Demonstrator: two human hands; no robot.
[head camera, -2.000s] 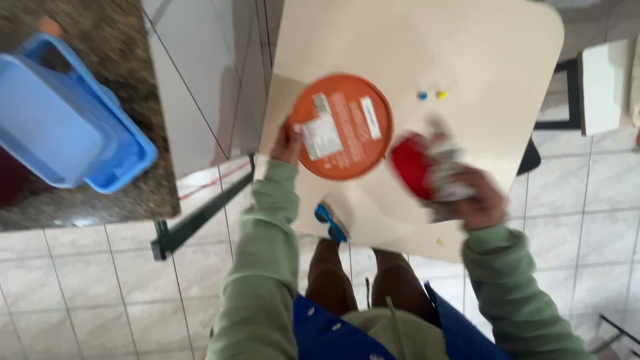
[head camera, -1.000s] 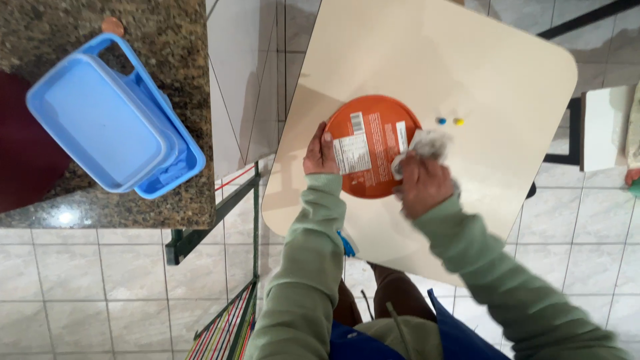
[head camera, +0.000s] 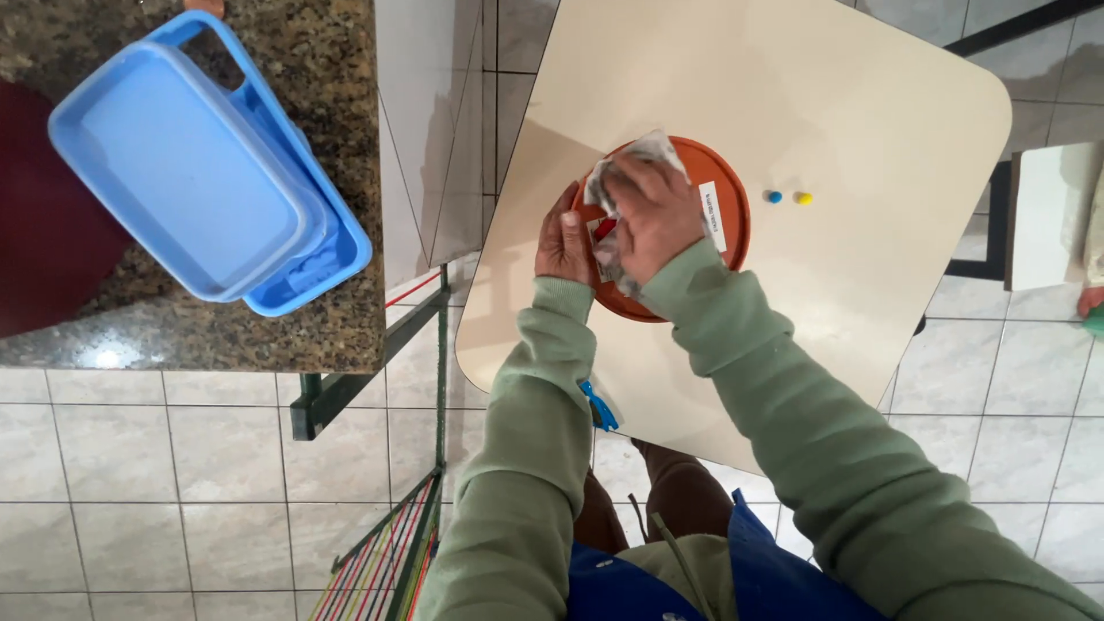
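Observation:
A round orange lid or container (head camera: 720, 164) with printed labels lies on the cream table. My left hand (head camera: 565, 241) holds its left rim, thumb on top. My right hand (head camera: 653, 211) presses a crumpled white and grey cloth or paper (head camera: 660, 148) onto its labelled face; a bit of red shows under the fingers. To the right of the round piece sit a small blue piece (head camera: 774, 197) and a small yellow piece (head camera: 804, 198), apart from each other. A blue object (head camera: 598, 407), partly behind my left sleeve, lies at the table's near edge.
The cream table (head camera: 862, 103) has rounded corners. At the left, a granite counter (head camera: 345, 336) holds stacked light-blue plastic containers (head camera: 181, 172) and a dark red object (head camera: 52, 216). A green metal frame with coloured cords (head camera: 405, 535) stands between counter and table. A white panel (head camera: 1052, 220) is at the right.
My right hand, with the cloth or paper, has moved from the right side of the orange round piece to its left part. Two seconds ago it was off to the right of it.

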